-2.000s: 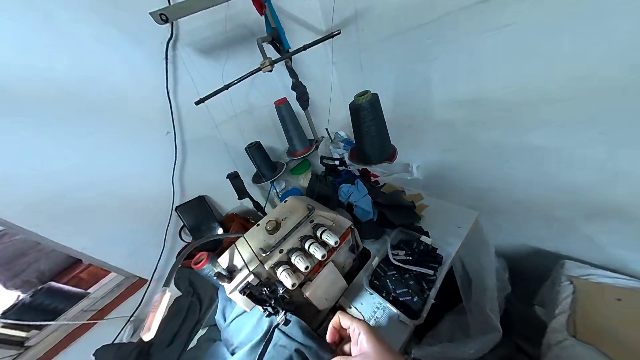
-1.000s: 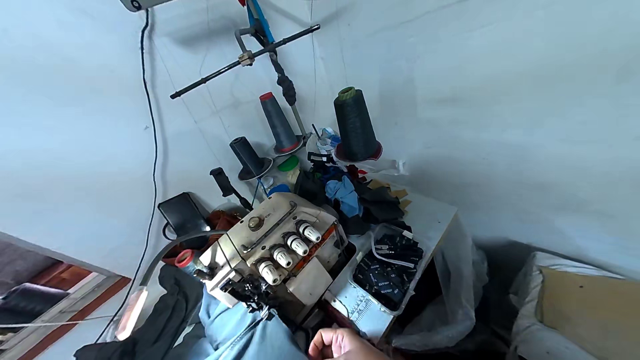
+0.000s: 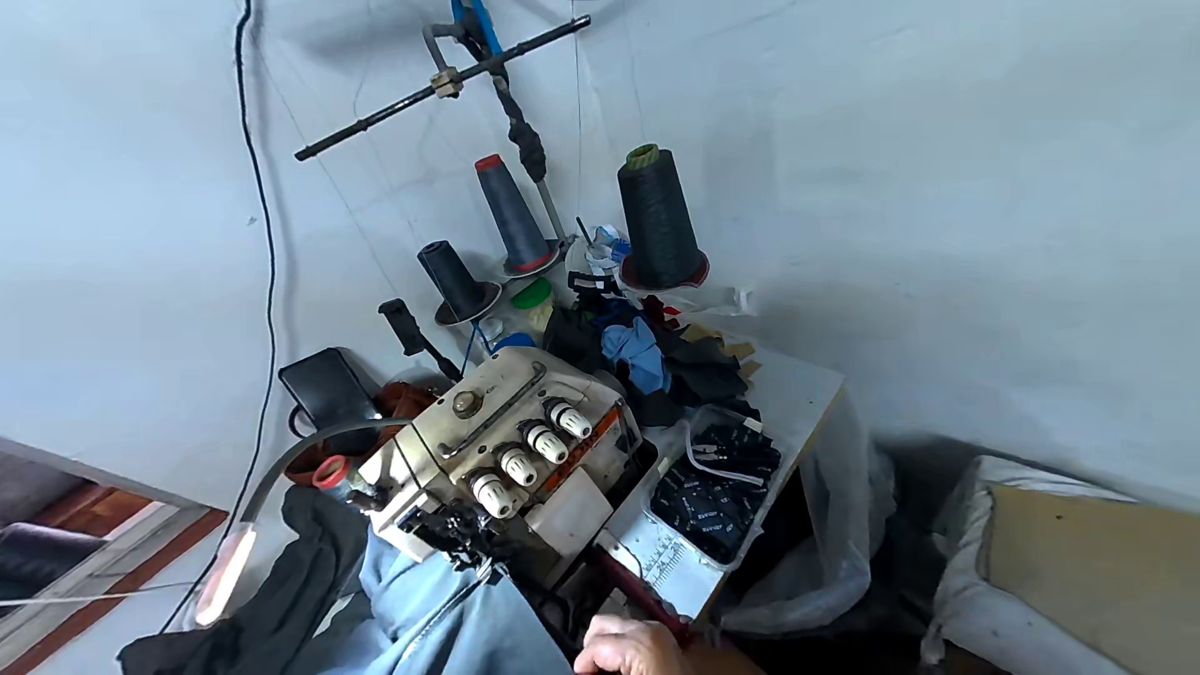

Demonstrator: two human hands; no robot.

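At the bottom edge of the head view is my right hand [image 3: 630, 647], fingers curled, just right of a light blue garment [image 3: 450, 609]; whether it grips the cloth I cannot tell. My left hand is out of sight. The blue cloth lies under the needle and presser area of a white overlock sewing machine [image 3: 487, 403] with several white tension knobs. Dark cloth [image 3: 272, 581] hangs to its left. Several cones of thread, one of them large and dark green [image 3: 659, 216], stand behind the machine.
A plastic tub [image 3: 717, 487] of dark labels sits on the white table [image 3: 797, 384], near fabric scraps [image 3: 637, 352]. A lit lamp [image 3: 225, 572] is at left. A clear plastic bag [image 3: 825, 534] hangs off the table's right side; a padded white item [image 3: 1087, 562] is farther right.
The view has shifted somewhat. My right hand stays beside the light blue garment at the machine's front, now lower in view.
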